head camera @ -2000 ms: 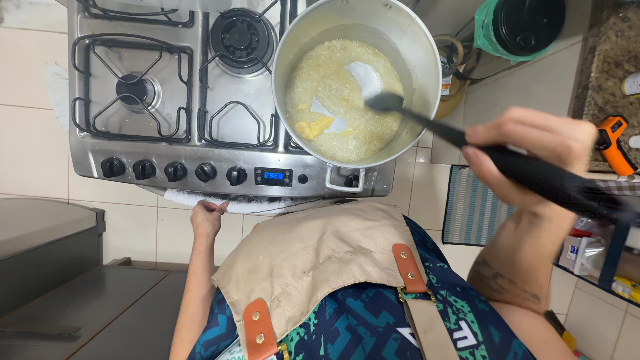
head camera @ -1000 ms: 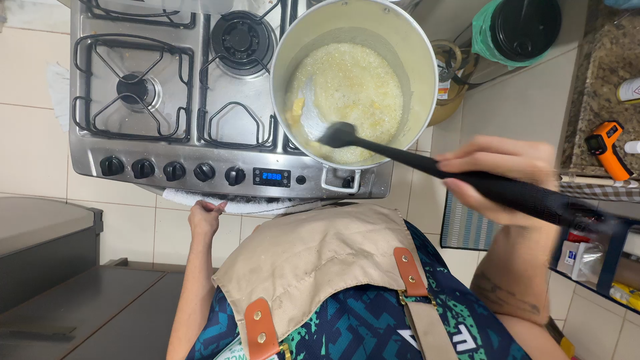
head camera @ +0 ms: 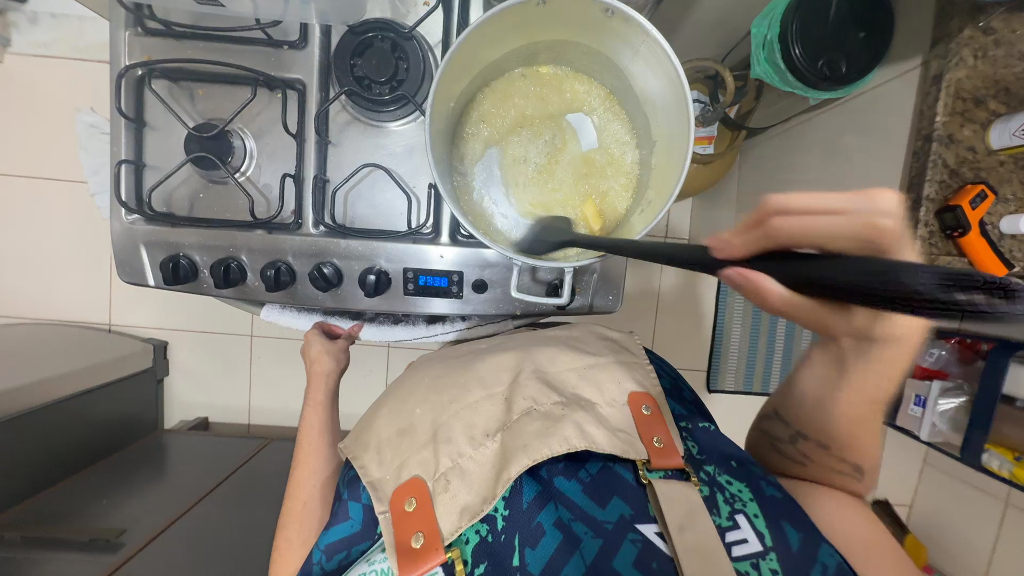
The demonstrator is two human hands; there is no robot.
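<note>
My right hand (head camera: 824, 256) grips the handle of a long black spatula-like utensil (head camera: 640, 250), blurred by motion. Its head lies over the near inner edge of a large aluminium pot (head camera: 676, 120) on the stove's right side. Inside the pot is a bubbling, pale yellow liquid (head camera: 536, 136) with a yellow lump (head camera: 593, 216) near its near side. At the stove's front, my left hand (head camera: 328, 346) has its fingertips at a white towel (head camera: 416, 328) hanging there; whether they pinch the cloth is unclear.
The stainless steel gas stove (head camera: 376, 176) has bare burners left of the pot. A gas cylinder (head camera: 712, 172) stands behind the pot's right side, near a black-lidded bin (head camera: 836, 40). On the granite counter (head camera: 972, 96) lies an orange infrared thermometer (head camera: 976, 228). A striped mat (head camera: 752, 336) is on the floor.
The utensil's head has moved from the pot's middle right to its near edge. The yellow lump, at the pot's left side a second ago, is now near its lower right. My left hand has stayed put.
</note>
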